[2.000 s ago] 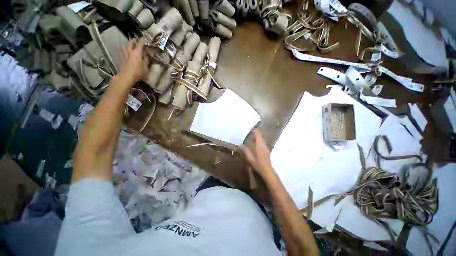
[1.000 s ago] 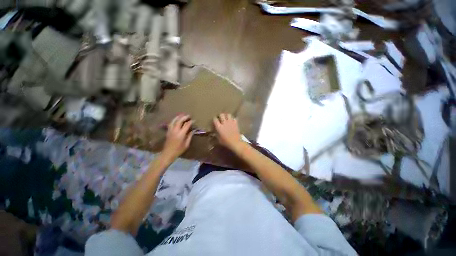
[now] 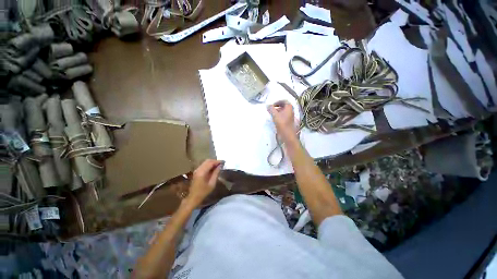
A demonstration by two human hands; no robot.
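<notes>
The stack of cut pieces (image 3: 155,152) lies taupe side up on the table, left of my hands. My left hand (image 3: 204,179) is at the near left corner of the large white panels (image 3: 245,139), right of the stack, fingertips pinched; whether they hold anything is unclear. My right hand (image 3: 282,115) is over the white panels, below the small open box (image 3: 247,75). Its fingers are closed on a thin tie strip (image 3: 277,158) that hangs in a loop below them. The heap of tie strips (image 3: 349,90) lies just right of this hand.
Tied taupe rolls (image 3: 76,139) with labels lie at the left, and more rolls at the far left. White scrap strips (image 3: 240,27) lie beyond the box. More cut panels (image 3: 403,76) lie at the right. The brown table's (image 3: 139,71) near edge runs by my body; scraps cover the floor.
The view has swung right. The stack has turned from white side up to taupe side up. Both hands have left it; my right hand has moved to the strips and taken one.
</notes>
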